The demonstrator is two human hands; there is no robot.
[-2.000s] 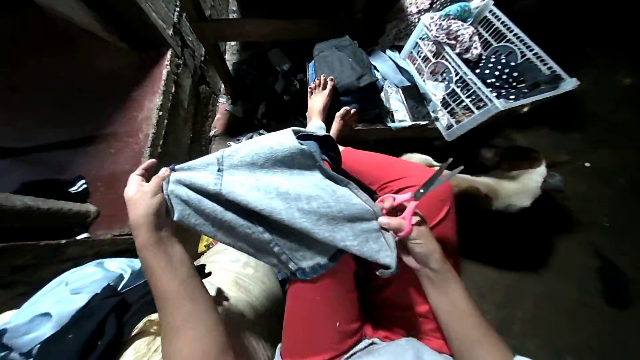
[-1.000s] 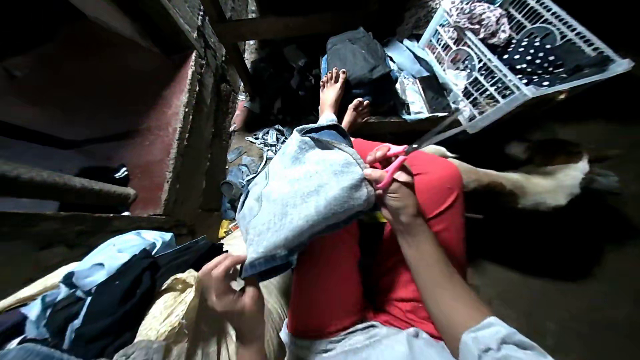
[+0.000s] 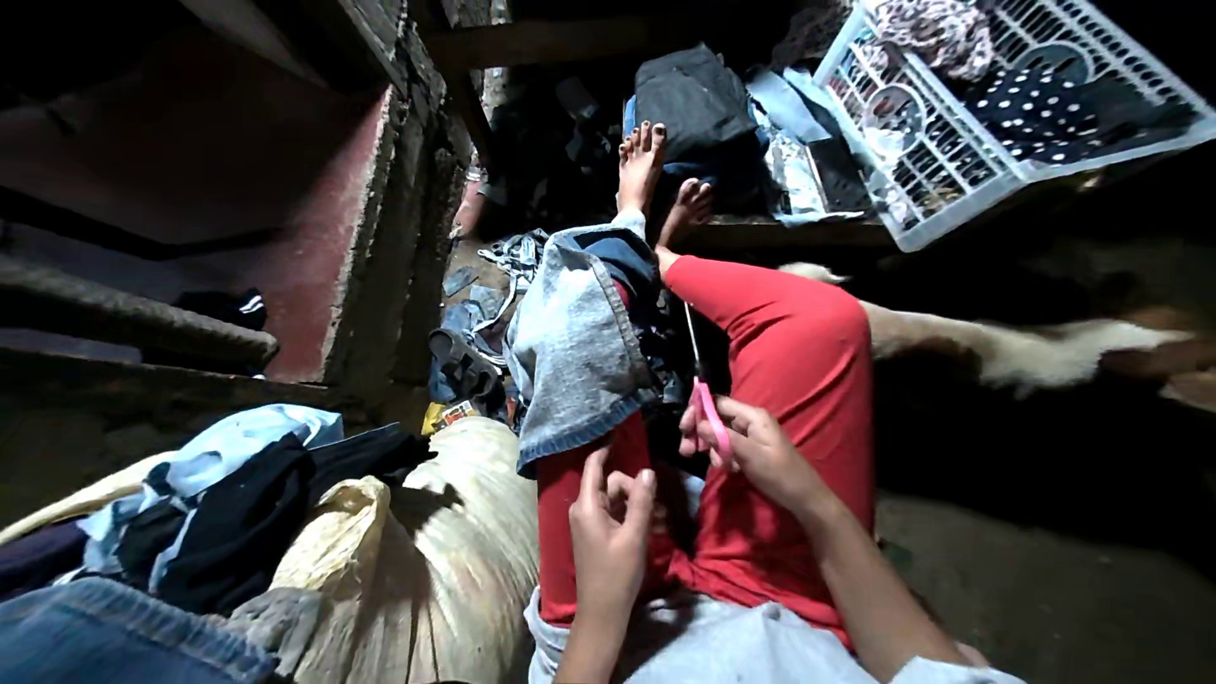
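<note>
A piece of light blue denim [image 3: 575, 347] lies draped over my leg in red trousers, its darker hem toward me. My left hand [image 3: 611, 513] is just below that hem, fingers partly bent, with nothing clearly in it; whether a fingertip touches the hem I cannot tell. Pink-handled scissors [image 3: 708, 423] are in my right hand [image 3: 750, 446], above the gap between my legs. The blades point away from me, look closed and are apart from the denim.
A white plastic basket [image 3: 959, 204] with clothes stands at the upper right, beside folded dark cloth [image 3: 693, 100]. An animal with white and brown fur [image 3: 1007, 351] lies right of my knee. A pale sack [image 3: 475, 532] and clothes [image 3: 237, 484] are at left; denim scraps [image 3: 475, 328] lie on the floor.
The denim was held up between both hands two seconds ago; now it rests on my leg, let go by my left hand. The scissors, open earlier, now look closed and are lower, between my legs.
</note>
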